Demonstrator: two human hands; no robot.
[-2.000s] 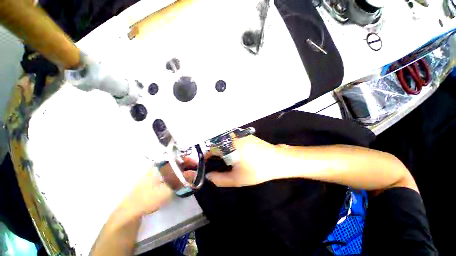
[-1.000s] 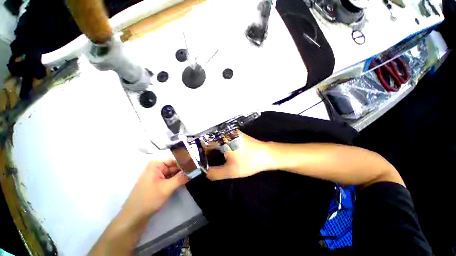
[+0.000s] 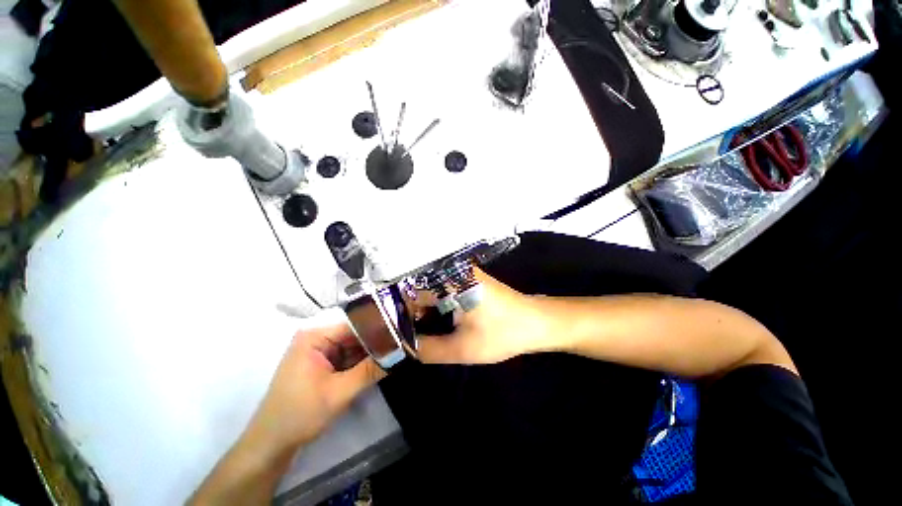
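The black garment (image 3: 554,425) hangs from the sewing area over my lap. My right hand (image 3: 485,321) is at the needle area, its fingers bent around dark cloth. The shiny metal parts (image 3: 450,277) of the white machine head (image 3: 475,188) stand against its fingertips. My left hand (image 3: 321,380) is left of the curved metal guard (image 3: 378,331), fingertips close together at its edge. The guard hides the fingertips, and I cannot tell whether they hold cloth. The needle point is hidden.
A black strap (image 3: 618,109) lies over the machine head. Red-handled scissors (image 3: 776,158) lie on a clear plastic bag (image 3: 692,203) at the right. A blue basket (image 3: 668,455) is below my right forearm. A tan rod (image 3: 178,49) rises at upper left.
My left hand has drawn back from behind the guard and its fingers now show at the left side. My right hand stays at the needle area. The view has shifted slightly.
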